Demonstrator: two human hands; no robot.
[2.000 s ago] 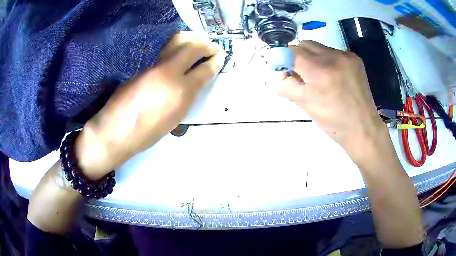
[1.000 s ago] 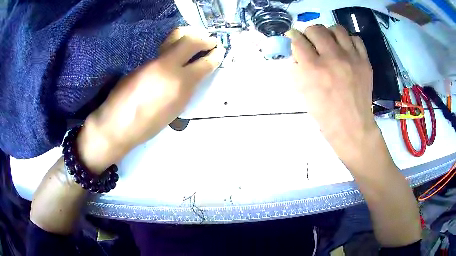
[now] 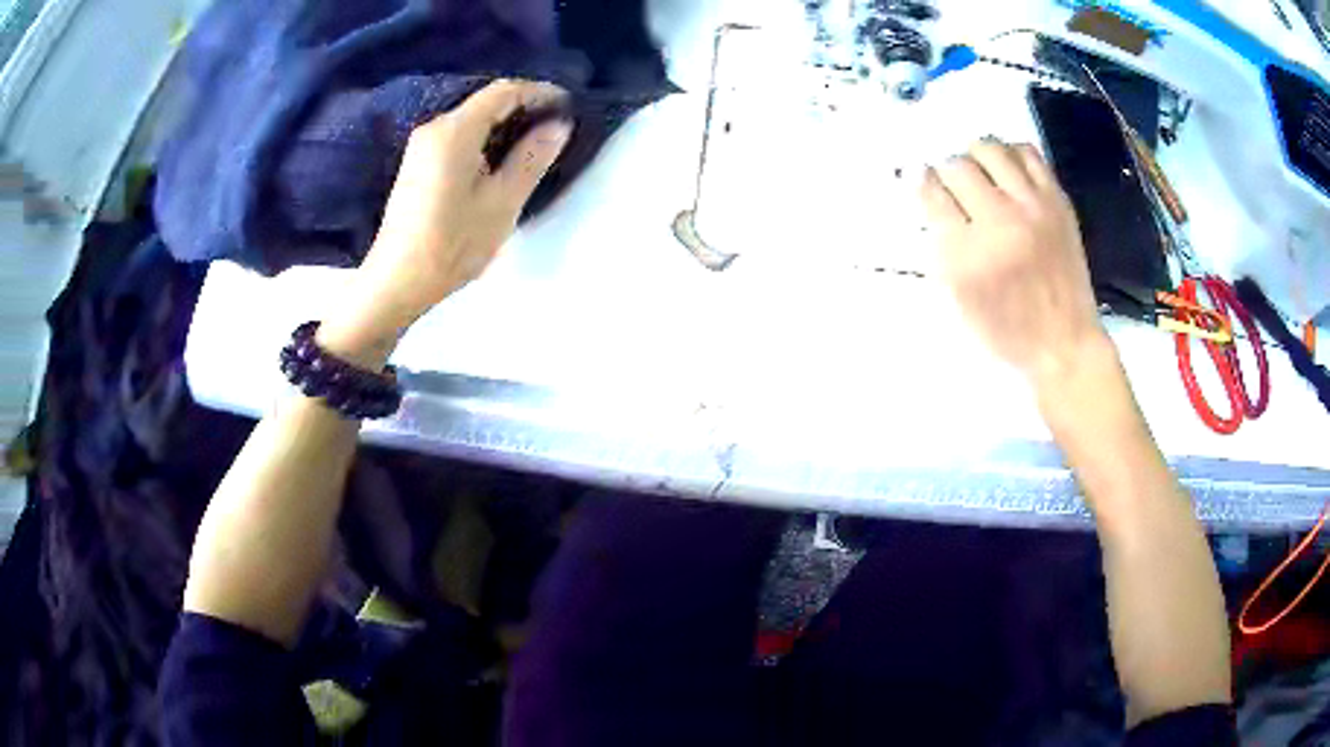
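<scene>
The bulky navy-blue garment (image 3: 314,139) lies at the upper left on the white machine table (image 3: 613,343), with a darker flap at its right side. My left hand (image 3: 474,183), with a dark bead bracelet at the wrist, grips the garment's edge between thumb and fingers. My right hand (image 3: 1006,241) is over the table at the right, with its fingers bent and nothing seen in it; the palm side is hidden. The sewing machine's small metal parts and round knob (image 3: 901,66) are at the top, away from both hands.
At the right are a flat black rectangle (image 3: 1097,190), red-handled scissors (image 3: 1208,358) and a thin metal shaft with a wooden handle (image 3: 1164,187). A ruled strip (image 3: 934,489) follows the front edge. Dark cloth (image 3: 124,482) is piled at the lower left.
My left hand and the garment have moved left, away from the needle area. My right hand has come away from the round knob. The view has shifted, showing more of the left side and lap.
</scene>
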